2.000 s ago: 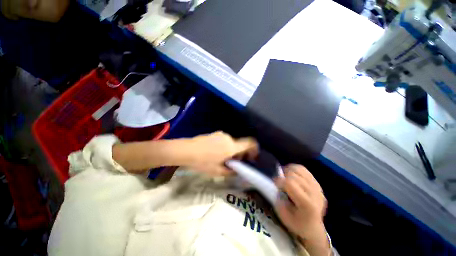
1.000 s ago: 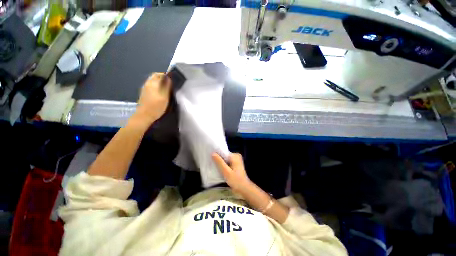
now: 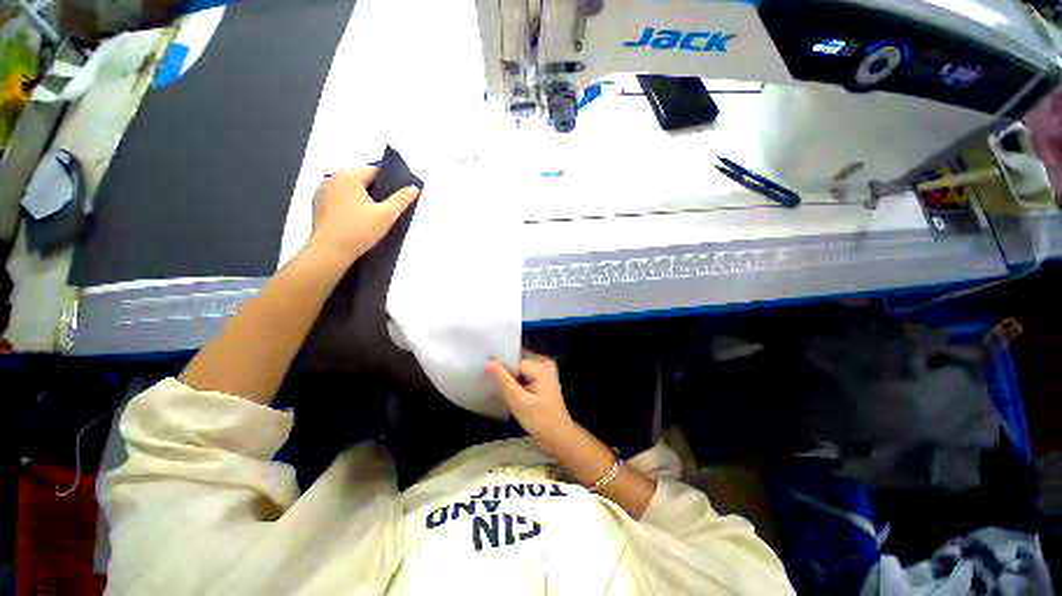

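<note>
A two-tone fabric panel (image 3: 460, 279) hangs over the table's front edge, pale face up, with its dark grey side showing along the left. My left hand (image 3: 355, 215) pinches its dark upper left edge on the tabletop, left of the needle. My right hand (image 3: 533, 396) grips its lower right edge in front of the table. The pale face blends into the white table, so its far edge is hard to tell. The white JACK sewing machine (image 3: 699, 41) stands behind; its presser foot area (image 3: 530, 107) is beyond the panel.
A stack of dark cut panels (image 3: 221, 140) lies at the left. Black thread snips (image 3: 757, 183) and a smartphone (image 3: 678, 103) lie right of the needle. A ruler strip (image 3: 699, 263) runs along the front edge. Grey pieces (image 3: 839, 396) are heaped lower right; a red crate (image 3: 56, 530) is lower left.
The view has turned from the lap to the machine. Both hands have come up from the lap, and the panel is now spread wider between them, pale face up.
</note>
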